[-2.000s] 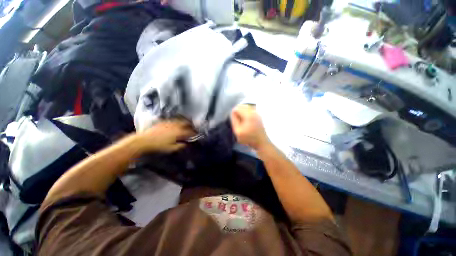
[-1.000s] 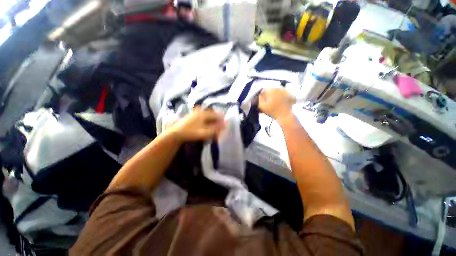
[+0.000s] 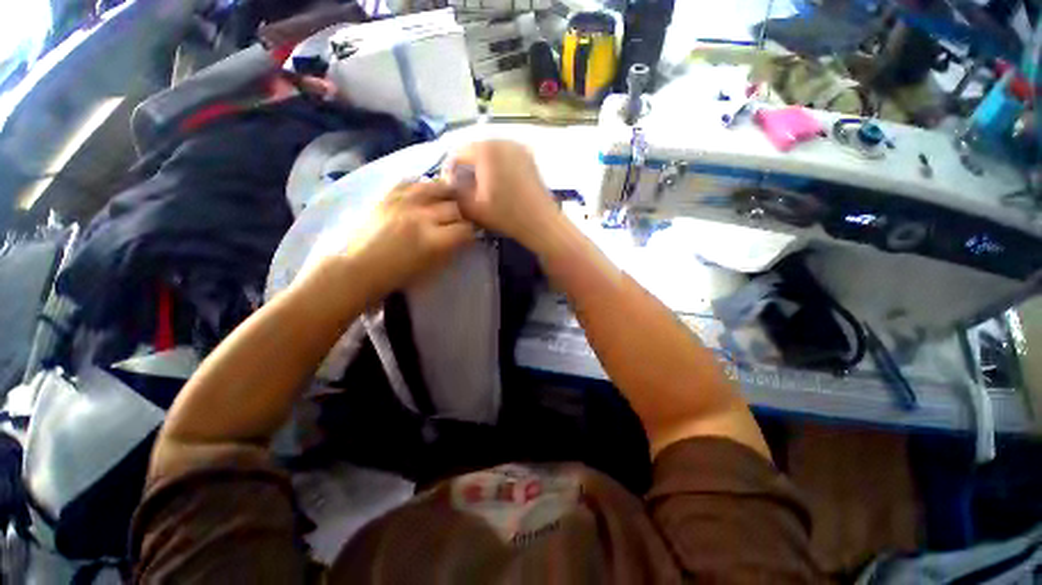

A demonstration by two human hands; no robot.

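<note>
The grey-white garment (image 3: 455, 331) with dark parts lies over the left end of the machine table and hangs down its front edge. My left hand (image 3: 414, 225) grips its upper part. My right hand (image 3: 494, 189) is closed on the same garment, right against my left hand. The fingertips and the bit of cloth between them are mostly hidden. The white sewing machine (image 3: 731, 183) with a blue stripe stands to the right; its needle area (image 3: 623, 217) has no garment under it that I can make out.
Dark garments (image 3: 217, 194) are heaped at left, with pale-and-dark pieces (image 3: 91, 434) below. A black item with a looped cord (image 3: 806, 326) and a slim blue tool (image 3: 889, 368) lie on the table at right. A pink cloth (image 3: 788, 126) sits on the machine. A yellow-and-black object (image 3: 590, 57) stands behind.
Both hands have moved up and away from me and come together on the garment. Its pale part now hangs straight down below them. The view has shifted, showing more of the machine.
</note>
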